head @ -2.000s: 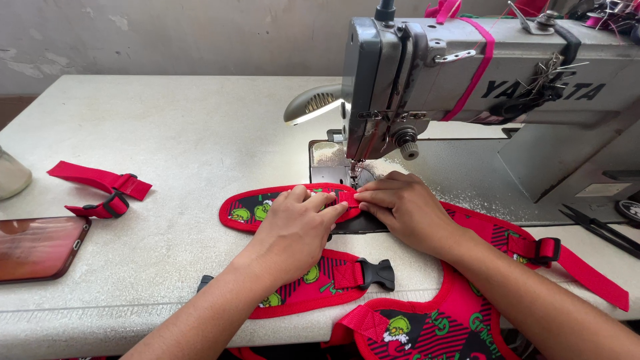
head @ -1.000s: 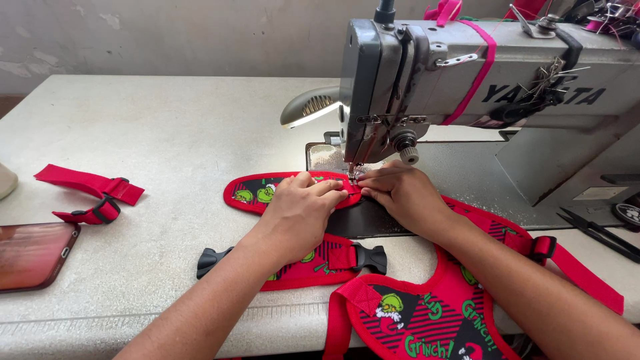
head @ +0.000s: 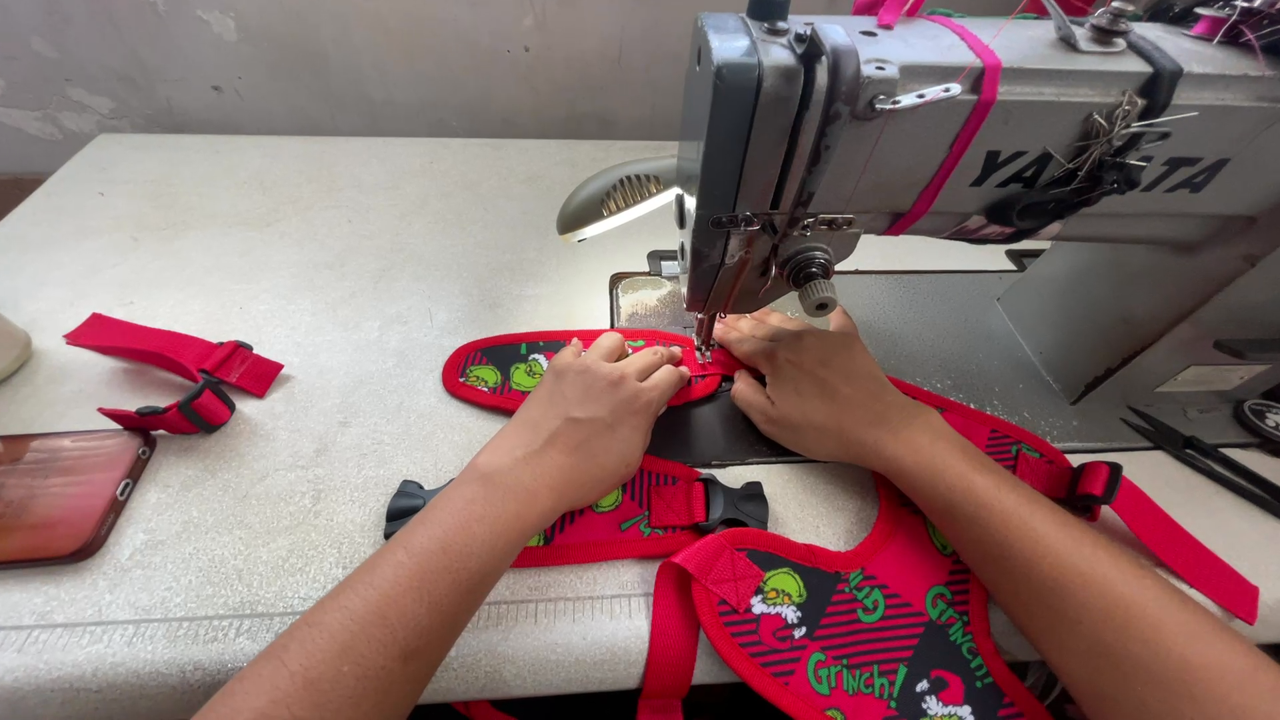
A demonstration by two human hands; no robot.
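My left hand [head: 600, 415] presses flat on a red-bound printed fabric panel [head: 490, 372] of a pet harness, its fingertips just left of the needle. My right hand [head: 810, 385] holds the panel's red end at the right of the presser foot [head: 704, 350], the thumb bent below it. The sewing machine [head: 740, 160] has its foot down at the panel's end. Under my left wrist lies a second printed piece [head: 610, 510] with a black plastic side-release buckle [head: 735, 503]. The harness's larger body [head: 850, 610] hangs over the table edge beneath my right forearm.
Red webbing with a black slider [head: 205, 403] lies at the left beside a phone [head: 70, 495]. Behind the needle is a lit lamp [head: 620, 195]. Black thread snips [head: 1205, 455] lie at the right, near a webbing strap [head: 1185, 550]. A ruler scale [head: 300, 620] runs along the front edge.
The panel's end has shifted right under the presser foot, and my right hand's fingers now reach farther behind the needle. My left hand still rests on the panel.
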